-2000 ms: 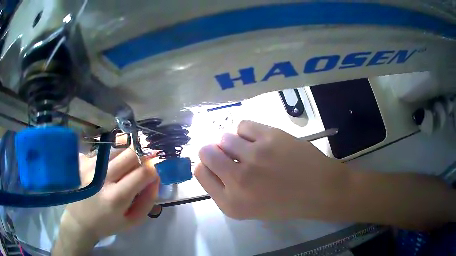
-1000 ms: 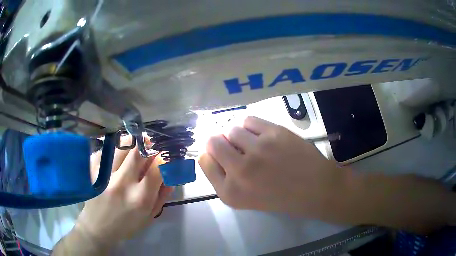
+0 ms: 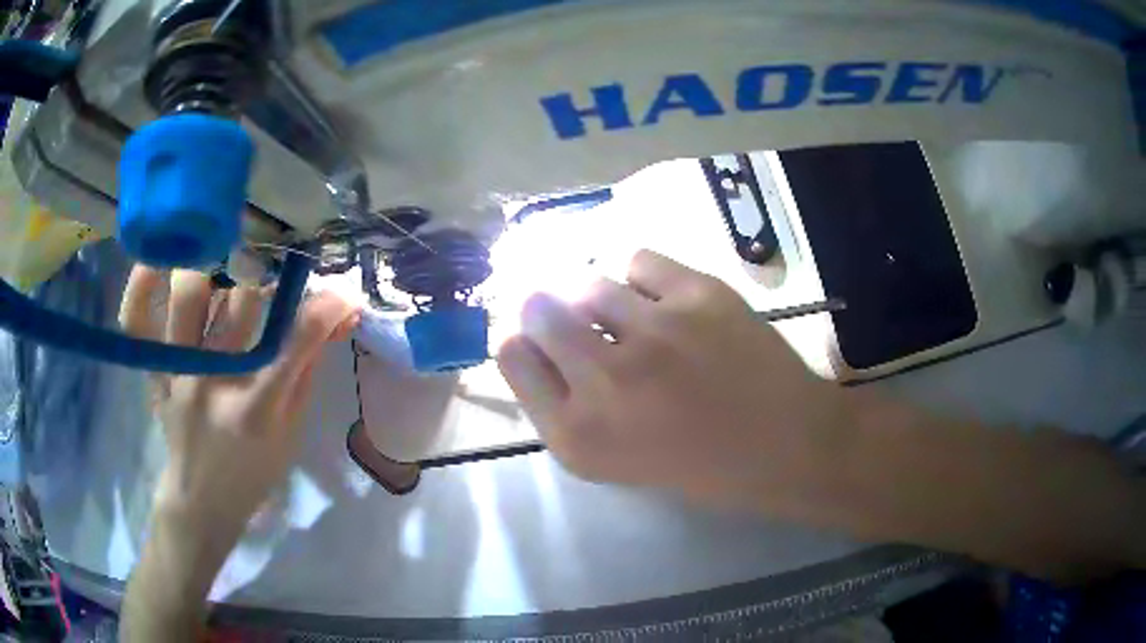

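My right hand (image 3: 666, 377) is closed around a thin grey rod (image 3: 804, 308). Its end sticks out behind the knuckles toward the black panel, and its front end is hidden. My left hand (image 3: 220, 377) lies left of the needle area with its fingers spread and pointing away from me, partly behind the blue curved bar (image 3: 151, 356). The thumb is near the presser area. No workpiece can be made out there because of glare and machine parts. The small blue tension knob (image 3: 449, 339) stands between the hands.
The cream sewing machine head (image 3: 440, 126) crosses the top, with a large blue knob (image 3: 186, 189) at upper left. The black panel (image 3: 880, 258) is at right. Clear plastic with yellow (image 3: 50, 239) is at far left. A ruled strip (image 3: 754, 588) edges the table.
The machine appears higher in the picture as the view shifts. My left hand has moved left from the needle area, and its curled fingers have spread. My right hand still holds the rod.
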